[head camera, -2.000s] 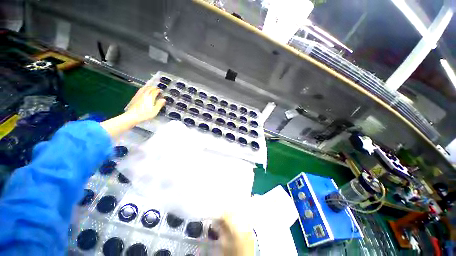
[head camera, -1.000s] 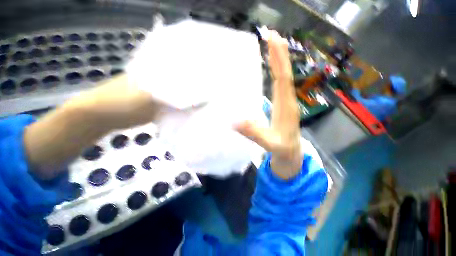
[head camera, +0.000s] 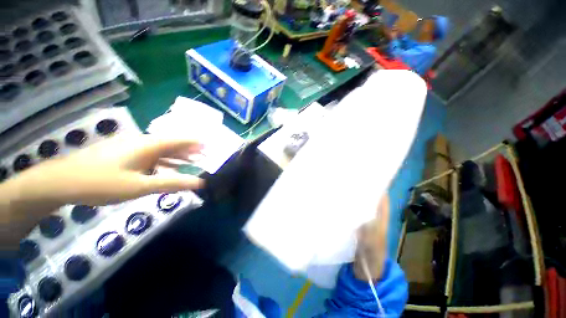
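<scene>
A large white sheet (head camera: 347, 168) is held out to the right of the bench, over the floor side, by my right hand (head camera: 372, 239), which is partly hidden behind it. My left hand (head camera: 146, 164) is over the near blister tray (head camera: 93, 248), blurred, fingers apart, with nothing seen in it. Round black parts (head camera: 77, 267) sit in the near tray's pockets. Another blister tray (head camera: 93, 40) with round black parts lies behind at the upper left. Spare white sheets (head camera: 192, 127) lie between the trays and the blue box.
A blue box (head camera: 233, 81) with a clear jar stands on the green mat. An open box (head camera: 288, 143) with packing sits at the bench edge. An orange-red upright tool (head camera: 335, 43) stands farther back. A person in blue (head camera: 416, 49) is beyond. A framed rack (head camera: 456, 230) stands at the right.
The view has swung right. The white sheet has moved from over the trays to the right, now with my right hand only. My left hand has come away from it and is over the near tray.
</scene>
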